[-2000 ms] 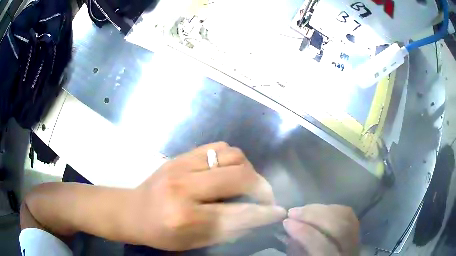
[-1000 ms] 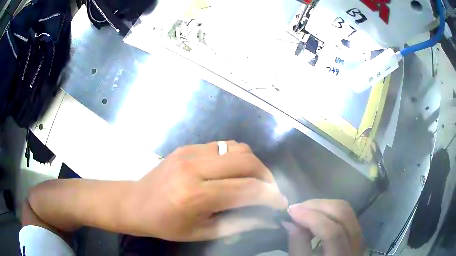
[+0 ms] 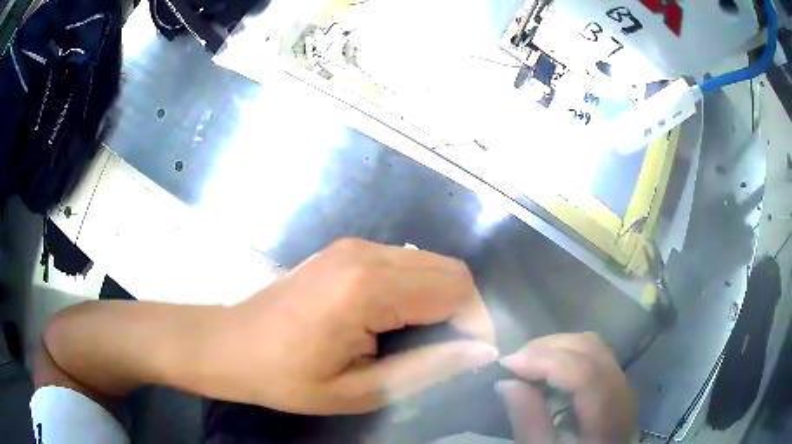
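Note:
My left hand (image 3: 347,329), with a light ring, reaches in from the lower left. My right hand (image 3: 577,381) is at the lower centre right, slightly blurred. The fingertips of both hands meet and pinch a small dark end of a black bag panel (image 3: 456,388). The panel lies under and between the hands, blurred and mostly hidden, with a faint pale yellowish spot on it. Whether the zipper end is folded cannot be told.
The shiny metal bed (image 3: 347,186) lies beyond my hands. Behind it are the yellow-taped template (image 3: 573,214), the white machine head (image 3: 643,43) and a white lamp (image 3: 656,117) on a blue tube. Black zippered pieces (image 3: 61,104) hang at the left.
My left hand has rolled, so the ring is now almost hidden and a dark gap shows between thumb and fingers. The joined fingertips have stayed nearly in place. My right fingers have shifted slightly.

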